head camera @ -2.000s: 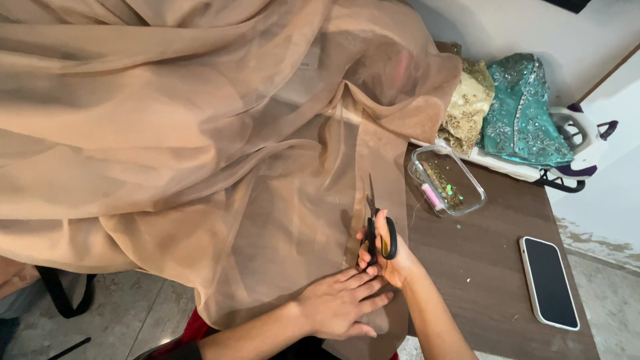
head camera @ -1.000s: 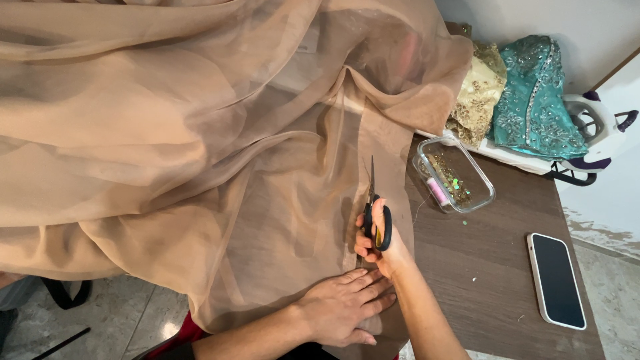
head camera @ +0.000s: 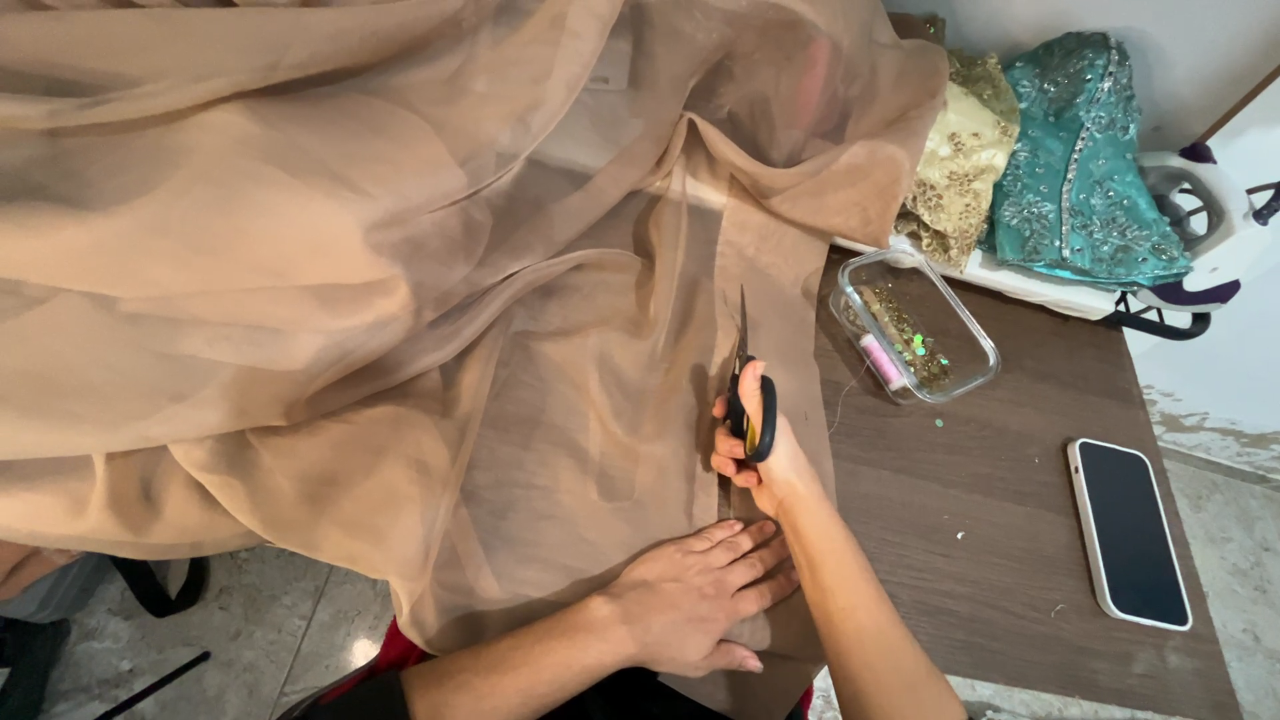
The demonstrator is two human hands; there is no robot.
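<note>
Sheer tan fabric (head camera: 570, 390) lies in folds over the table, with a flatter strip along its right side. My right hand (head camera: 755, 440) grips black-handled scissors (head camera: 742, 330), fingers through the loops, the blades pointing away from me over the fabric near a lengthwise line. Whether the blades are parted is hard to tell. Just below, my left hand (head camera: 700, 595) rests palm down on the fabric, fingers spread toward the right, close to my right wrist.
Right of the fabric, a clear container (head camera: 975, 345) holds sequins and a pink thread spool (head camera: 882, 362). A smartphone (head camera: 1130, 535) lies on the brown wooden table (head camera: 1000, 480). Gold embellished fabric (head camera: 960, 165) and a teal beaded garment (head camera: 1085, 170) sit behind, beside a white object with dark handles.
The scissors and my right hand have shifted slightly away from my left hand along the fabric. My left hand stays flat on the cloth.
</note>
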